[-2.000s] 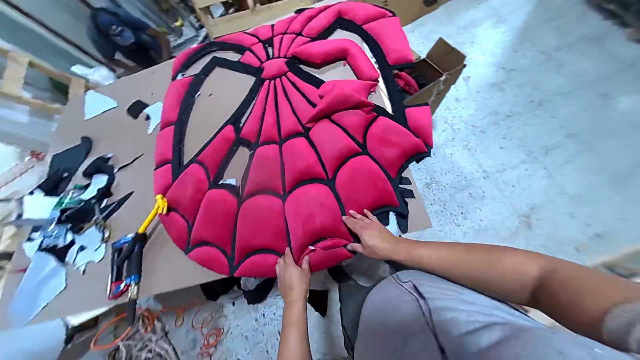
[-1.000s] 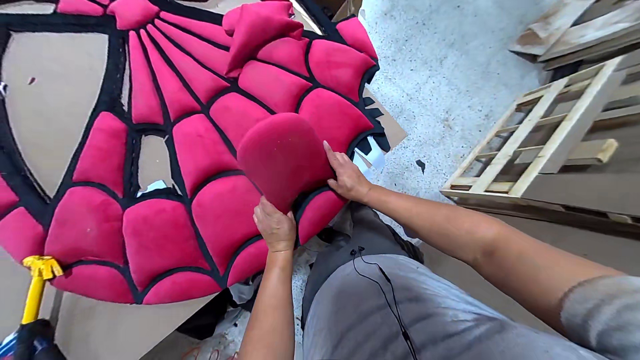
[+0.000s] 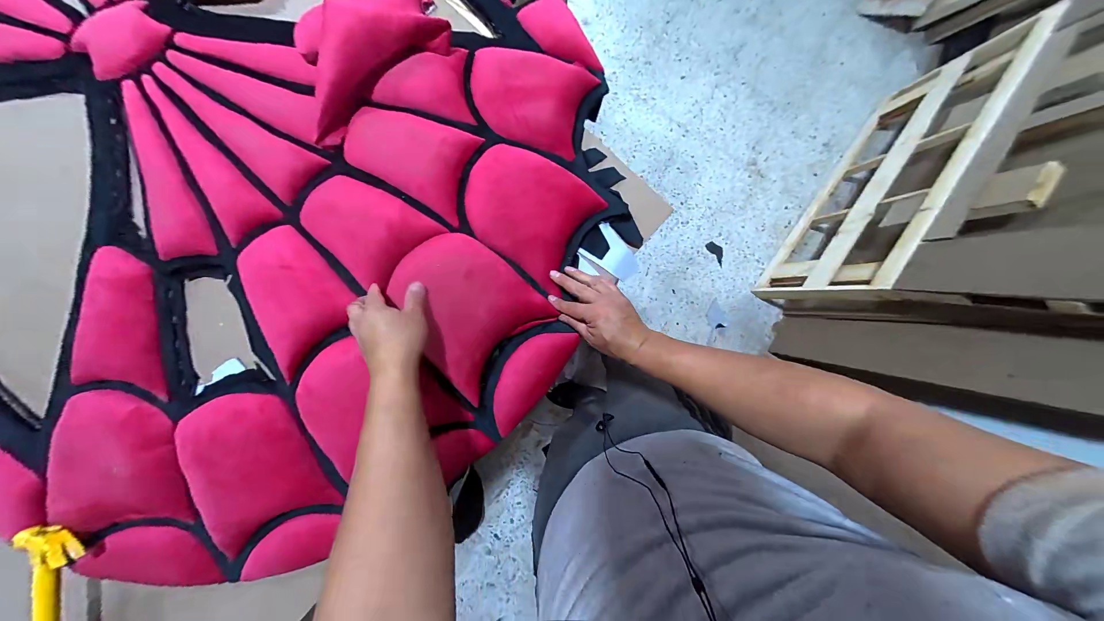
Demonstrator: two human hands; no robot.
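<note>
A large pink-red padded fabric panel (image 3: 250,466) with black web-like lines lies over cardboard on a work surface. A rounded pink padded piece (image 3: 470,302) rests in the web's lower right part. My left hand (image 3: 388,323) is at this piece's left edge, thumb raised along it; whether it grips is unclear. At the right edge, my right hand (image 3: 599,310) lies with fingers spread on the rim of the piece and the black border. Folded pink padded pieces (image 3: 371,60) are heaped near the top. The yellow head of a tool (image 3: 47,548) touches the panel at lower left.
A wooden pallet frame (image 3: 940,147) stands at the right beside brown boards (image 3: 897,362). White scraps (image 3: 612,254) and a cardboard corner (image 3: 634,185) stick out by the panel's right edge. A small black scrap (image 3: 714,252) lies on the speckled floor. A thin black cable hangs down my shirt.
The rounded piece, held up over the panel one second ago, now lies down among the other segments. My left hand has moved to its left side, my right hand to its right edge.
</note>
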